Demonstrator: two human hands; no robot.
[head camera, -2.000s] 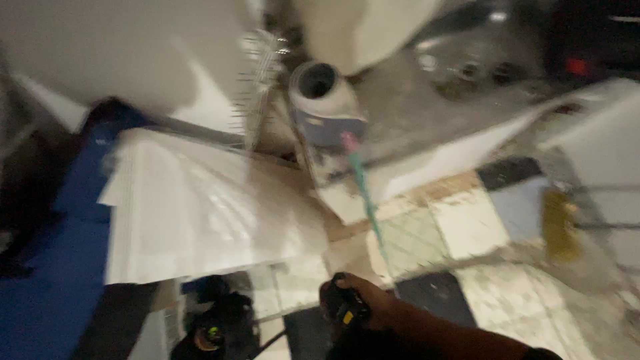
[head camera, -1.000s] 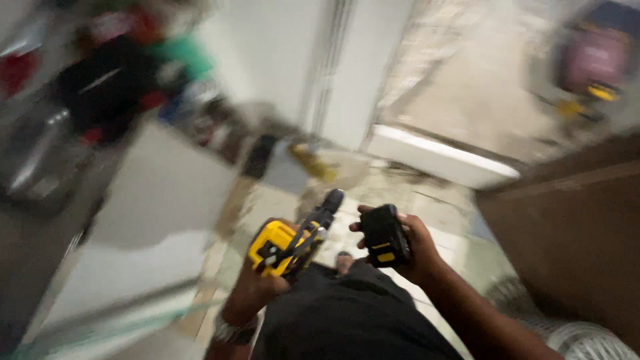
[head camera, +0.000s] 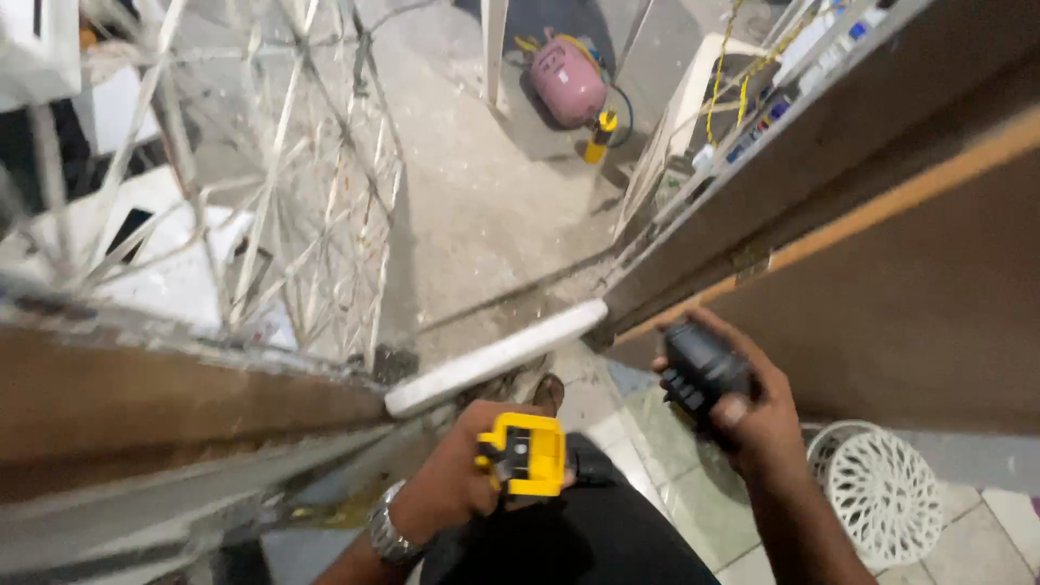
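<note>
My left hand (head camera: 447, 479), with a metal-banded watch at the wrist, grips a yellow and black cordless power tool (head camera: 536, 455). The tool's open, yellow-rimmed battery end faces up, and its far end is partly hidden. In my right hand (head camera: 751, 414) is a black battery pack (head camera: 703, 366), its slotted contact side turned toward the left. The tool and the pack are apart, with my dark-clothed legs below and between them.
A white door sill (head camera: 496, 357) crosses the doorway ahead, my sandalled foot (head camera: 549, 392) beside it. Beyond lies a pink compressor tank (head camera: 567, 81) on a concrete floor. White metal grillwork (head camera: 276, 162) stands left, a brown door (head camera: 894, 276) right, and a white lattice plastic item (head camera: 881, 496) lower right.
The view has swung to the doorway. The yellow tool now shows its open battery end, and the battery pack in my right hand has been turned.
</note>
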